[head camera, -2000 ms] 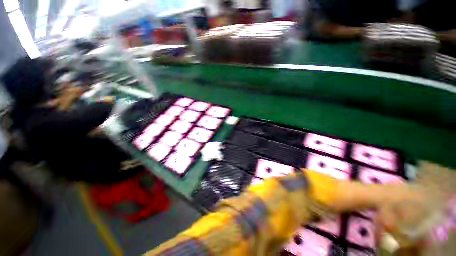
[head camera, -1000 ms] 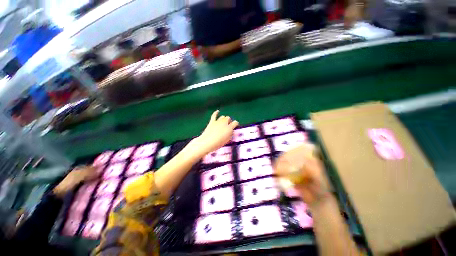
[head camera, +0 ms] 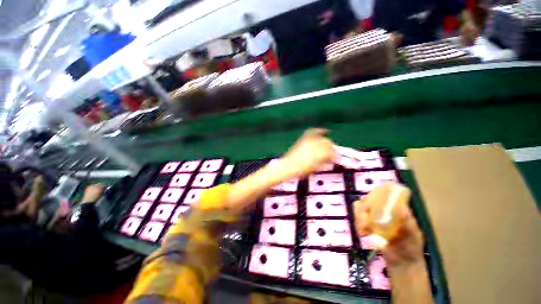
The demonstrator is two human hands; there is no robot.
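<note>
A black tray (head camera: 299, 237) in front of me holds rows of pink-white pieces (head camera: 325, 233), each with a dark round spot. My left hand (head camera: 312, 149) is over the tray's far rows, its fingers at a pale piece (head camera: 350, 155) that looks slightly raised; the contact is blurred. My right hand (head camera: 388, 228) is over the tray's right column, closed around a translucent amber squeeze bottle (head camera: 387, 205). The hand hides some right-column pieces. Part of the tray's left column is dark, with no pieces showing.
A tan cardboard sheet (head camera: 480, 219) lies right of the tray. A second filled tray (head camera: 137, 238) is at left, beside a neighbouring person's hand and dark sleeve. Tray stacks (head camera: 360, 56) and people are across the green line, behind a pale rail.
The view has shifted. My left hand has changed from spread fingers to bent fingers at a pale piece. The cardboard now shows no pink piece. The neighbour's hand has moved off the left tray.
</note>
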